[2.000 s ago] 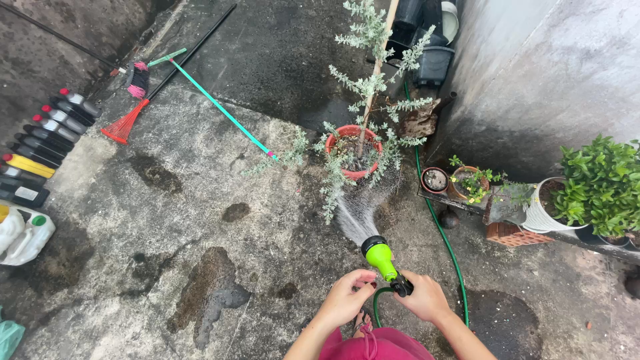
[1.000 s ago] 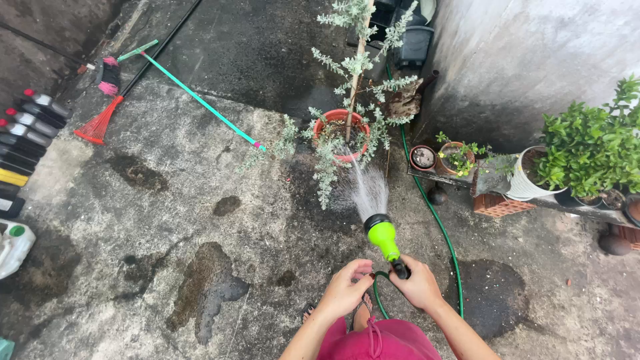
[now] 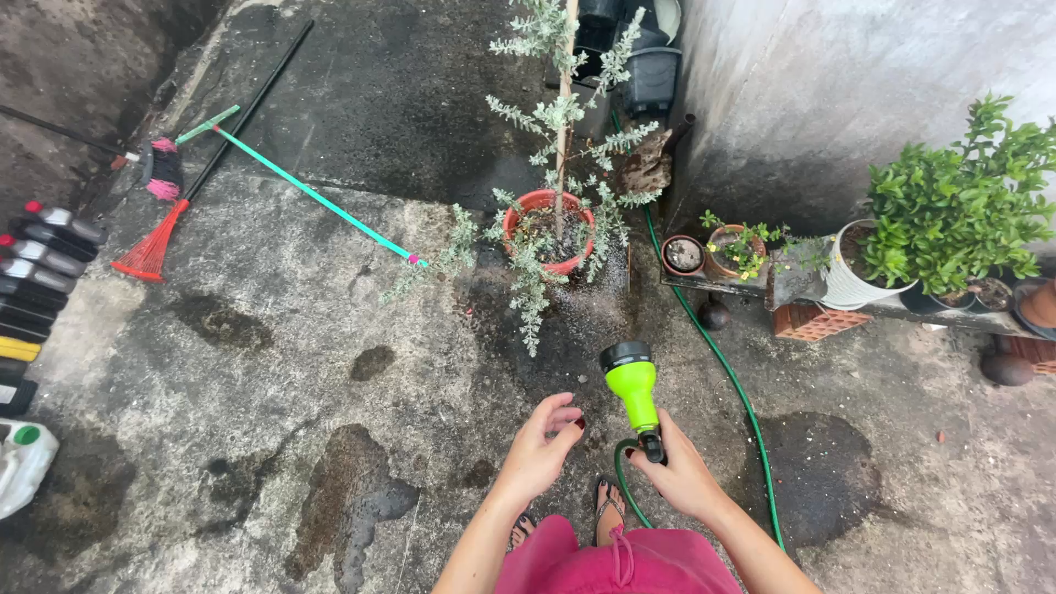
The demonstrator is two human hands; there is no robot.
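Note:
My right hand [image 3: 678, 469] grips the handle of a lime-green and black hose spray nozzle [image 3: 634, 388], its head pointing forward. My left hand [image 3: 540, 450] is held to the left of the nozzle, fingers apart and holding nothing. A green garden hose [image 3: 730, 363] curves by my feet and up the right side. Ahead of the nozzle stands a terracotta-coloured pot [image 3: 525, 210] with a staked, silvery-leaved plant [image 3: 532, 289]. Fine water drops show between the nozzle and the pot.
Potted plants line a low ledge [image 3: 718, 285] on the right, by the wall. A red fan rake [image 3: 157, 243], a turquoise-handled squeegee [image 3: 318, 198] and a broom head [image 3: 163, 169] lie on the left. Several bottles [image 3: 49, 239] and a white jug [image 3: 25, 466] stand at the left edge.
My left hand has come away from beside the nozzle and is now apart from it. The dense spray seen earlier has thinned to scattered drops.

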